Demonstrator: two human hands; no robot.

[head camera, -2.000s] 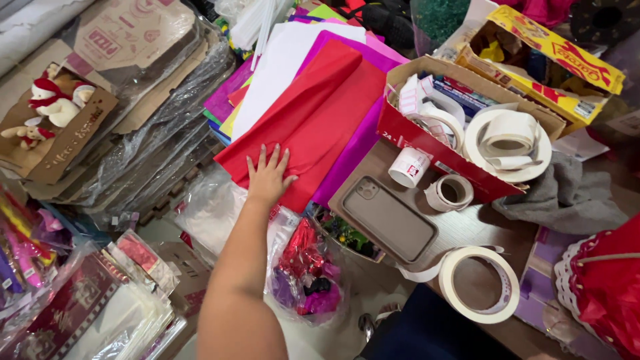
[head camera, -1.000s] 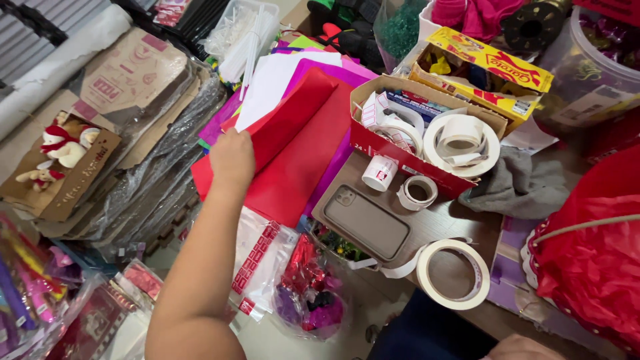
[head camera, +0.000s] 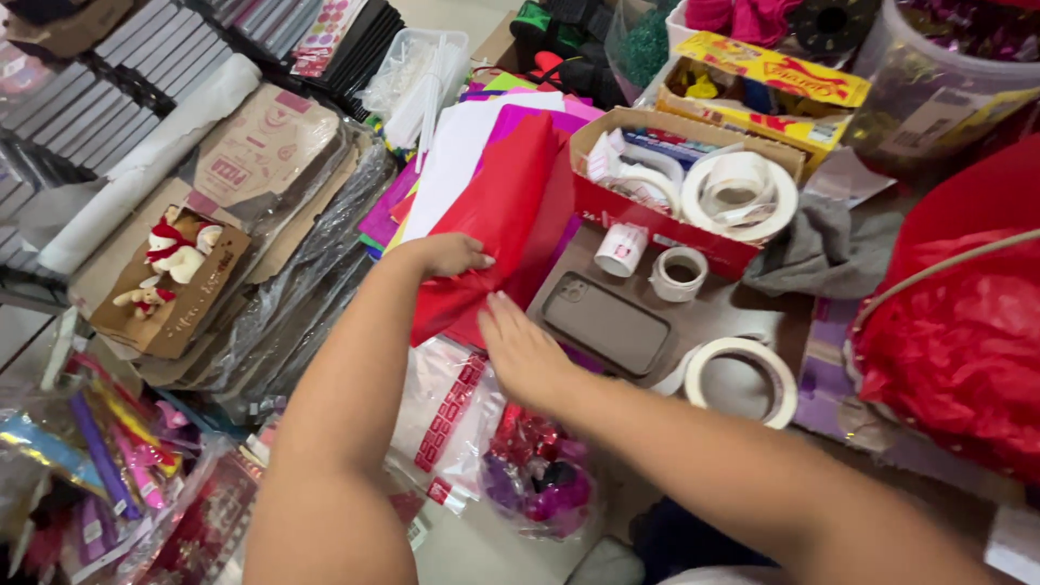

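Red tissue-like sheets (head camera: 520, 203) lie on a stack of coloured sheets, with a white sheet (head camera: 455, 154) and purple ones beneath. My left hand (head camera: 451, 256) grips the near edge of the top red sheet, which is bunched and creased at its fingers. Close by on the right, my right hand (head camera: 520, 341) rests with extended fingers, their tips at the red sheet's near edge; whether they press on it cannot be told. A brown phone case (head camera: 607, 325) lies to the right of my right hand.
A red box (head camera: 674, 236) holds tape rolls; a large tape roll (head camera: 739, 382) lies nearer. Red wrapped material (head camera: 959, 325) stands at right. Wrapped cardboard (head camera: 260, 154) and a small box of plush toys (head camera: 175, 301) are at left. Plastic packets (head camera: 447, 406) lie below the sheets.
My right hand has come in from the lower right to the red sheets. My left hand, flat on the red sheets at first, now has the top sheet's edge bunched in its fingers.
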